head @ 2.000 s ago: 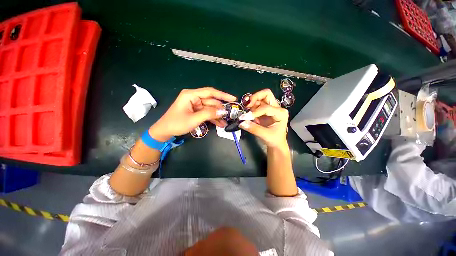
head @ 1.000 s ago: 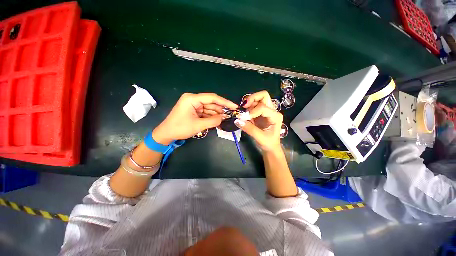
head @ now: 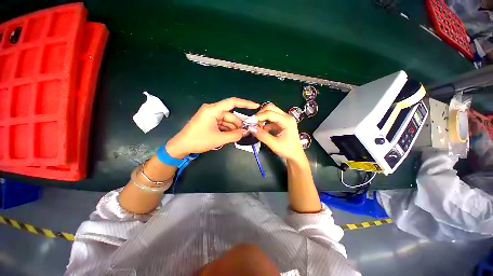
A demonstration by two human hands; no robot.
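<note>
My left hand [head: 208, 129] and my right hand [head: 281, 137] meet over the bench, fingertips together on a small dark round electronic unit [head: 247, 139]. The fingers cover most of the unit. A white sheet [head: 240, 146] lies under the hands, and a blue stick [head: 259, 161] points from it towards me. Several other round units with shiny rims lie to the right of my right hand, one at the near side [head: 305, 140] and one farther back [head: 310, 92].
Stacked red compartment trays [head: 40, 97] stand at the left, with a crumpled white tissue [head: 151, 112] beside them. A metal strip [head: 270, 71] runs behind the hands. A white tape dispenser [head: 373, 121] stands right; another person's sleeve [head: 454, 194] is beyond it.
The fingertips of both hands have drawn together over the unit and now cover more of it. My right hand has shifted slightly left, uncovering more of the loose units on the right.
</note>
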